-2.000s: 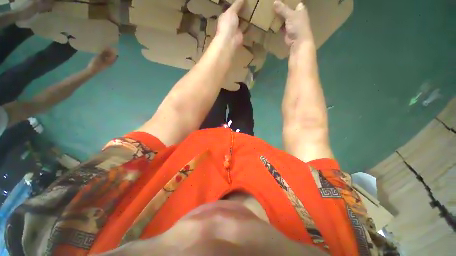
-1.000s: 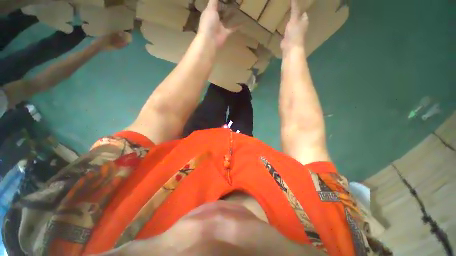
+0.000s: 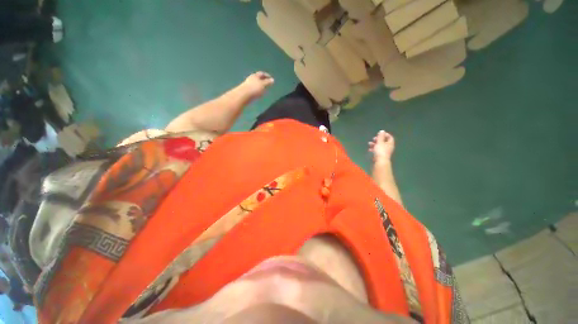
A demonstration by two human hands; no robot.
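Part-folded brown cardboard blanks (image 3: 421, 69) lie in an overlapping pile at the top, right of centre, with rounded wavy flaps at their edges. Folded box sections (image 3: 426, 28) form parallel slats on top; the upper edge of the picture cuts the pile off. My left hand (image 3: 258, 83) is empty, fingers loosely bent, over the green floor left of the pile and apart from it. My right hand (image 3: 383, 147) is empty, fingers slightly curled, below the pile and not touching it.
Green floor (image 3: 469, 152) surrounds the pile. Pale wood-like boards (image 3: 526, 285) with dark gaps lie at the lower right. Small pale scraps (image 3: 493, 225) lie near them. Blurred dark items and a cardboard piece (image 3: 77, 138) are along the left side.
Both my hands have let go of the cardboard and drawn back towards my body. The view has turned, so the pile now shows further right. The other person's arm has left the view.
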